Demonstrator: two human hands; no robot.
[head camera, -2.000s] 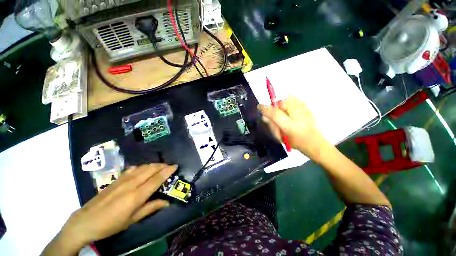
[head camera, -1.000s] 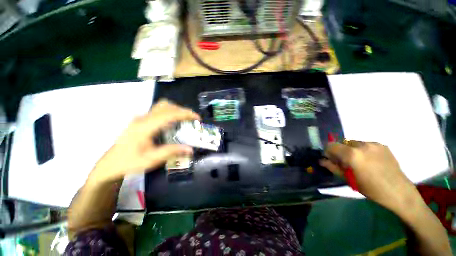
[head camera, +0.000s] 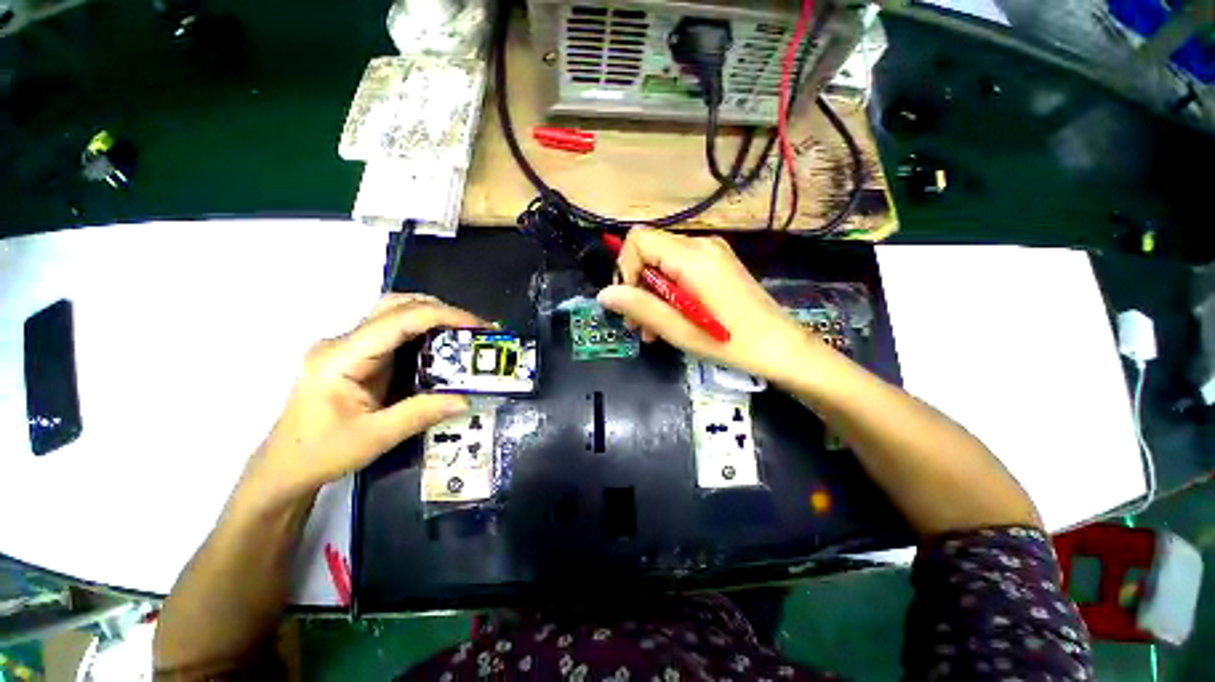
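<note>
My left hand (head camera: 380, 393) holds a small charger circuit board (head camera: 482, 360) by its left end, above the left power socket (head camera: 457, 453). The board's yellow transformer block faces up. My right hand (head camera: 700, 293) grips a red pen-shaped tool (head camera: 686, 303), which slants from upper left to lower right. A dark lump of thin cable (head camera: 560, 224) lies by the tool's upper end. My right fingers are over the left green board (head camera: 604, 332) on the black panel (head camera: 546, 566) and hide part of it.
A beige-grey instrument (head camera: 626, 60) with black and red leads stands on a wooden board (head camera: 526, 213) behind the panel. A small red piece (head camera: 565, 139) lies there. A phone (head camera: 52, 376) lies on the left white sheet. A white charger (head camera: 1137, 336) is at right.
The view has turned and steadied. My right hand has moved from the panel's right side to its upper middle with the red tool. My left hand has lifted the circuit board from the panel.
</note>
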